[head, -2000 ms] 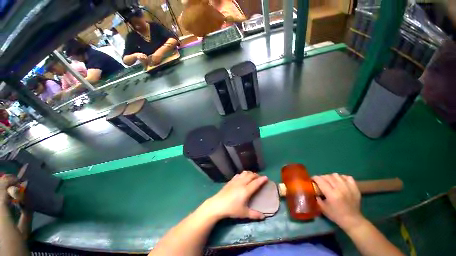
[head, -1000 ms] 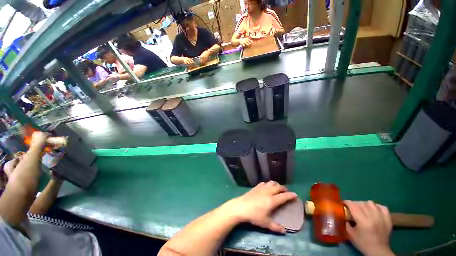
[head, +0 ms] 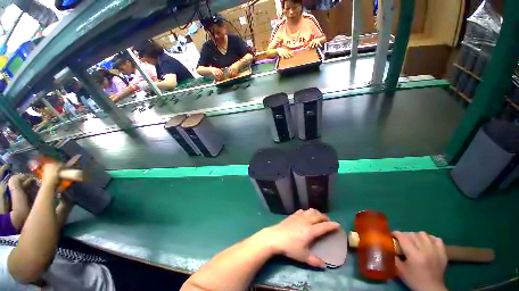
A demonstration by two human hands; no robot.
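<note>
Two speaker cabinets with plain black tops stand side by side on the green workbench in front of me. My left hand is closed around the left edge of a loose end cap, which lies on the bench with a greyish-brown face up. My right hand holds the wooden handle of the mallet, close behind its orange-red barrel head. The mallet lies low at the bench, its head just right of the end cap. My right fingers partly hide the handle.
Beyond the green edge, the conveyor belt carries a black-topped pair and a brown-topped pair. More grey cabinets stand at right beside a green post. At left a neighbour's arm holds another mallet. Several workers sit across the line.
Since the oldest frame the view has turned left, so the scene sits further right. The black-topped pair on the belt has shifted slightly left. Both my hands keep their hold. The neighbour's mallet has moved.
</note>
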